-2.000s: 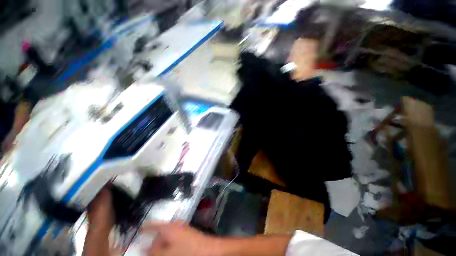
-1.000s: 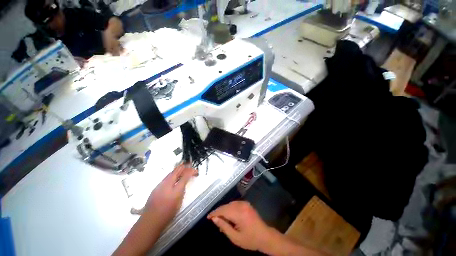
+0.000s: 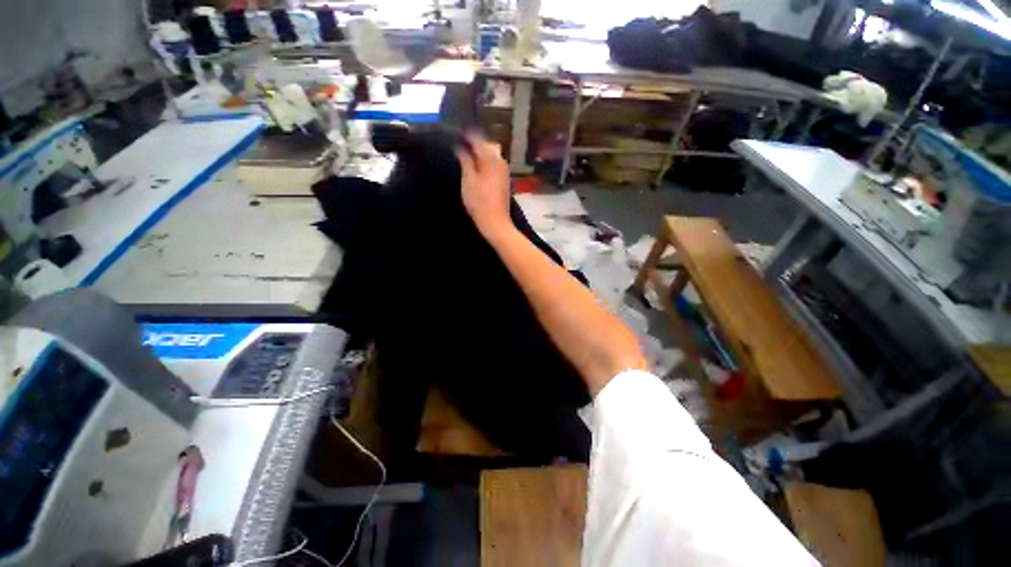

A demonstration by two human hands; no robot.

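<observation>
A large pile of black garment pieces [image 3: 455,299] lies over a wooden stool to the right of the machine table. My right hand [image 3: 484,177] is at the top of the pile, its fingers blurred against the black cloth; its grip cannot be made out clearly. My left hand is not in view. The white sewing machine [image 3: 83,443] with a dark display panel stands at the left edge.
Pink-handled snips [image 3: 189,487], the phone's edge [image 3: 197,553] and a white cable [image 3: 357,443] are at lower left. A control box [image 3: 257,363] sits at the table corner. A wooden bench [image 3: 754,316] and another machine table [image 3: 826,183] are at right.
The view has turned right toward the black pile. My right hand has moved from the table's front edge to the top of the pile. My left hand has gone out of view.
</observation>
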